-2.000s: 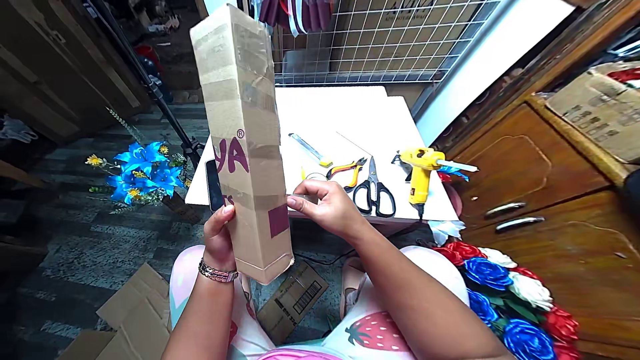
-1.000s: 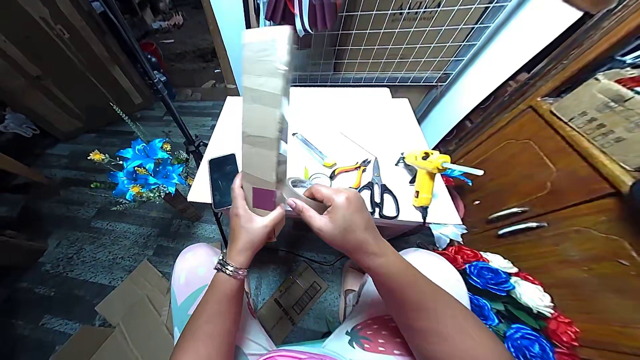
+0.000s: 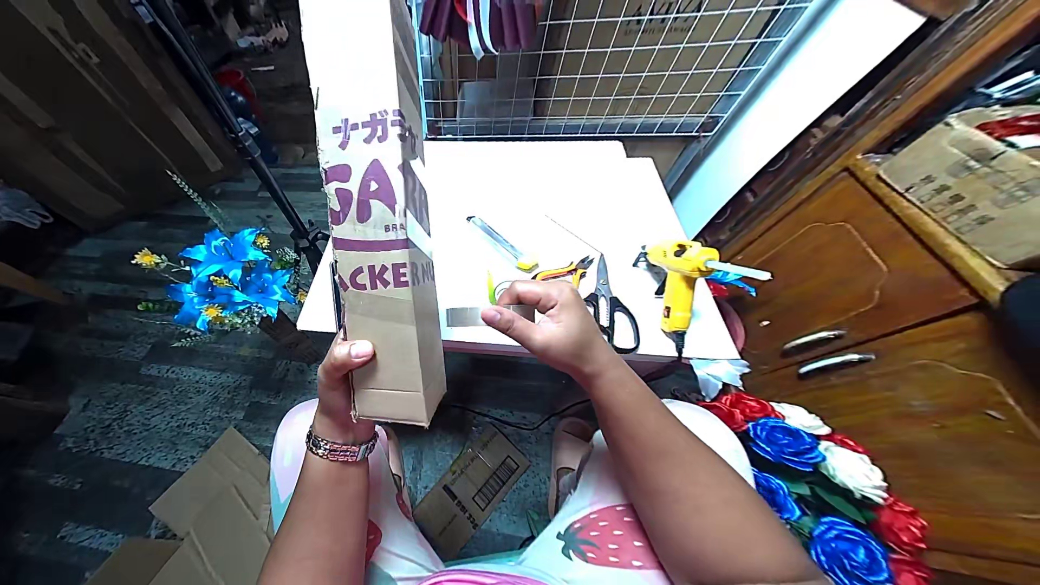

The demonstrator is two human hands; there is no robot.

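My left hand (image 3: 341,374) grips the lower left edge of a tall, narrow cardboard box (image 3: 390,349) with purple print, which stands upright in front of me. To its right, my right hand (image 3: 552,325) has thumb and forefinger pinched on a short strip of brown packing tape (image 3: 465,317). Behind that hand on the white table (image 3: 552,179) lie a utility knife (image 3: 501,242), orange-handled pliers (image 3: 565,270), black-handled scissors (image 3: 605,305), and a partly hidden tape roll. A yellow hot glue gun (image 3: 678,284) with a glue stick is at the table's right side.
Blue artificial flowers (image 3: 227,276) and a black tripod (image 3: 260,162) stand at left. Flat cardboard (image 3: 219,504) lies on the floor. Red, white and blue fabric roses (image 3: 821,487) are at lower right beside a wooden cabinet (image 3: 877,301). A wire grid (image 3: 601,89) rises behind the table.
The box has been turned, so large purple print now faces me. My right hand has moved right, away from the box, and a strip of tape shows at its fingers.
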